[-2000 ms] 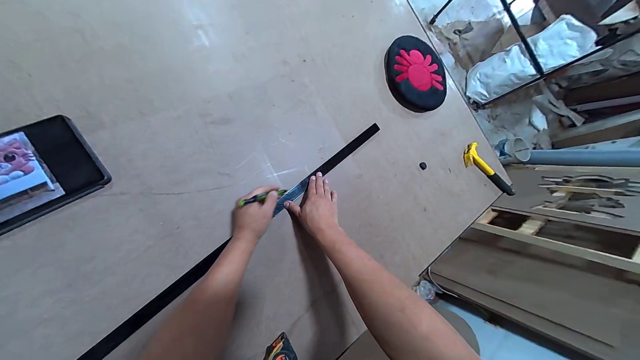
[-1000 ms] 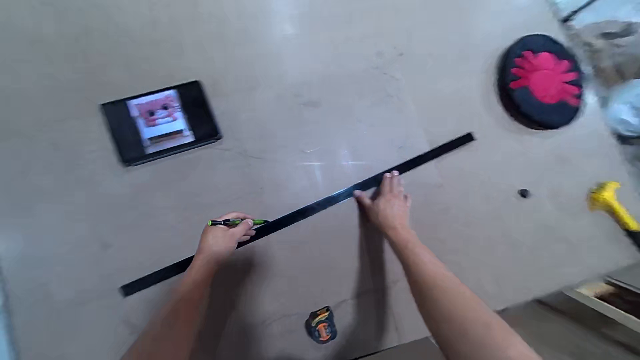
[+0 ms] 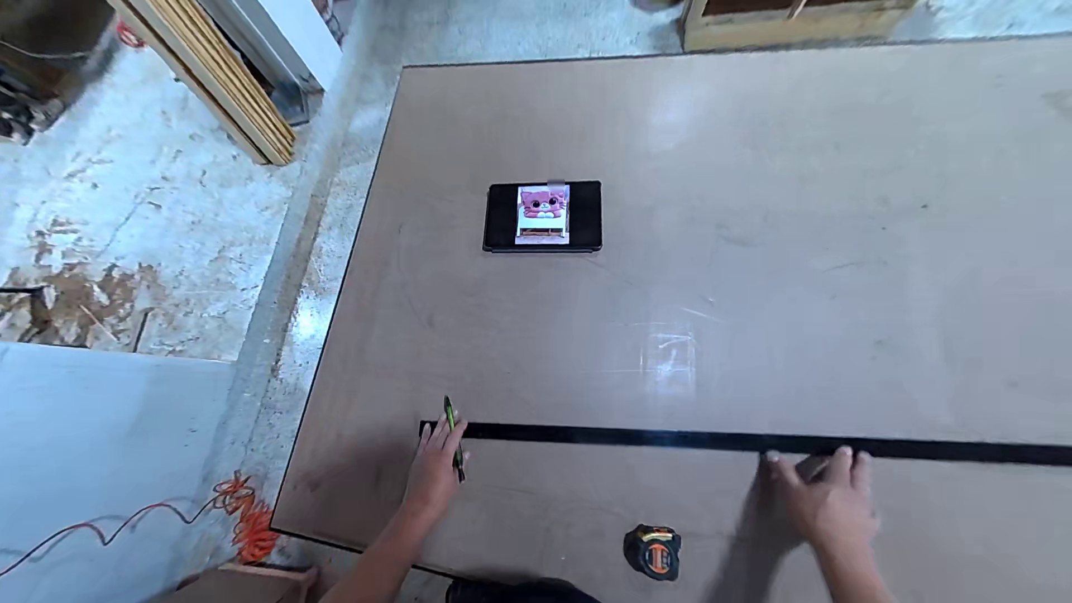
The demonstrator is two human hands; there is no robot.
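A long black straightedge [image 3: 603, 435] lies almost level across a large brown board [image 3: 519, 335]. Near its left end my left hand [image 3: 437, 465] rests with the fingertips on the strip and holds a green and black pen [image 3: 454, 440] between the fingers. My right hand [image 3: 829, 494] touches the lower edge of the strip farther right, fingers spread and gripping nothing. A black tape measure [image 3: 653, 553] with orange marks lies below the strip, between my hands. Above the strip, a tablet [image 3: 543, 216] in a dark case displays a picture of a pink cat figure.
The board's left edge [image 3: 335, 310] borders a concrete floor [image 3: 318, 260]. An orange coiled hose [image 3: 251, 523] lies by its lower left corner. Stacked wooden strips [image 3: 226, 75] stand at upper left, and a wooden frame [image 3: 787, 29] is beyond the far edge.
The view has swung toward the board's left side. My left hand is now at the straightedge's left end, where a second ago it was farther along the strip.
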